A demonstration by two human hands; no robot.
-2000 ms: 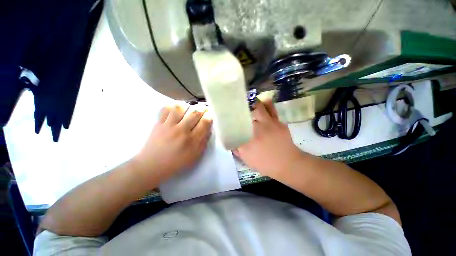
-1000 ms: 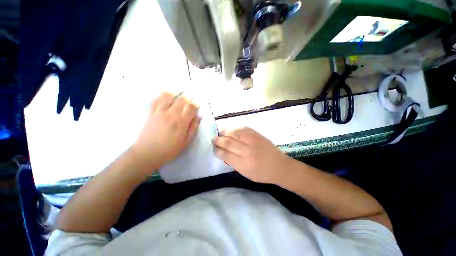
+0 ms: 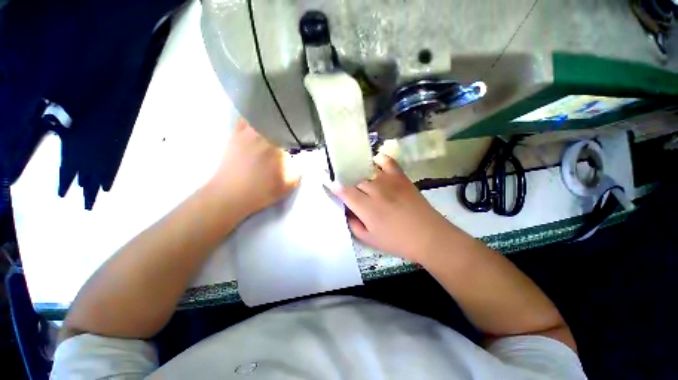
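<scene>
A white fabric piece [image 3: 294,249] lies flat below the needle area, its near end over the table's front edge. My left hand [image 3: 256,167] rests at its left side, fingers partly hidden under the machine head. My right hand [image 3: 386,204] is at its right edge beside the cream take-up guard [image 3: 342,126], fingertips near the needle area. A bit of a narrow dark strip [image 3: 329,172] shows by the guard. The needle and presser foot are mostly hidden. The cream sewing machine [image 3: 476,37] spans the top.
Dark cut pieces [image 3: 97,111] with pointed ends lie on the left of the white table [image 3: 67,245], with a small pale clip [image 3: 56,113]. Black-handled scissors [image 3: 494,182], a white tape roll [image 3: 583,168] and a black-and-white strip [image 3: 601,214] are on the right.
The view has tilted, so the machine head fills the top again. My left hand has moved up beside the needle area. My right hand has moved up the fabric's right edge towards the guard.
</scene>
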